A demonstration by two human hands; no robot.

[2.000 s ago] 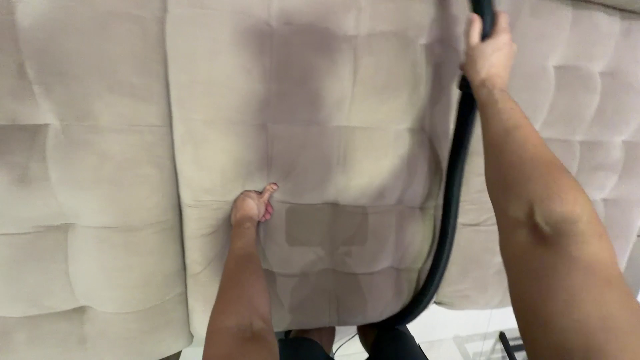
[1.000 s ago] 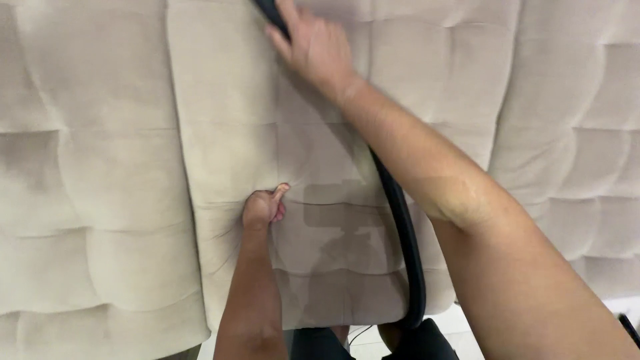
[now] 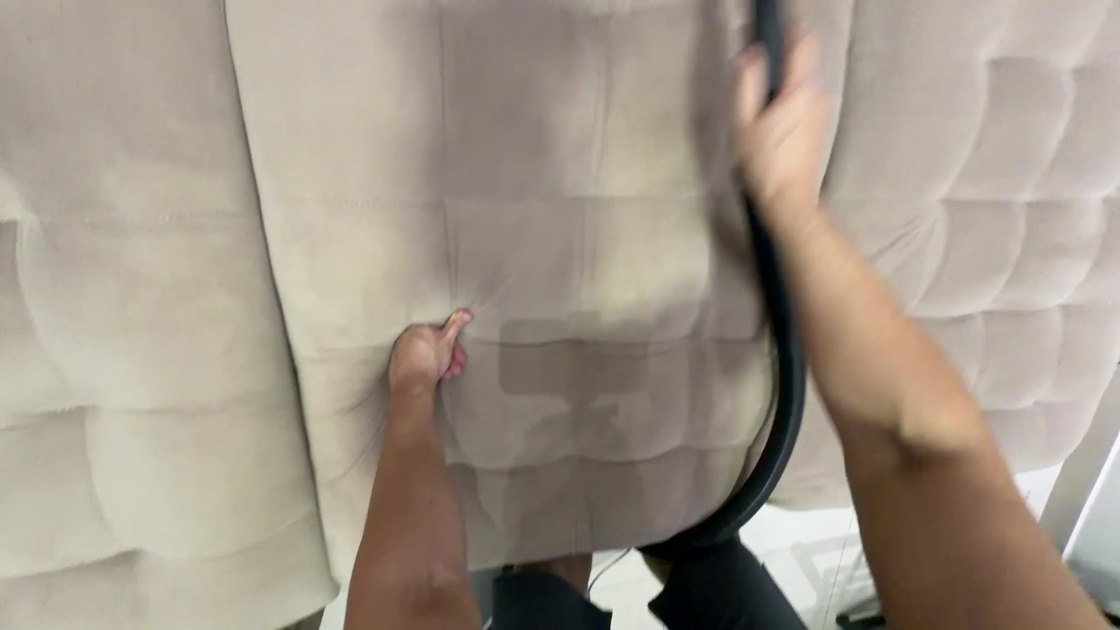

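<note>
A black vacuum hose runs from the top edge down the right side of a beige tufted sofa cushion and curves to its front edge near my legs. My right hand, somewhat blurred, is closed around the upper part of the hose; whatever is at the hose's far end lies outside the view. My left hand presses on the left part of the same cushion, its thumb raised and its fingers curled. I see no object in it. Darker patches show on the fabric.
Another beige cushion lies on the left, with a gap between it and the middle one. A tufted section is on the right. Below the cushions are a pale floor, a thin cable and my legs in dark shorts.
My right hand went from the right side to the upper middle with the hose, and is now back at the right side. My left hand has stayed on the cushion.
</note>
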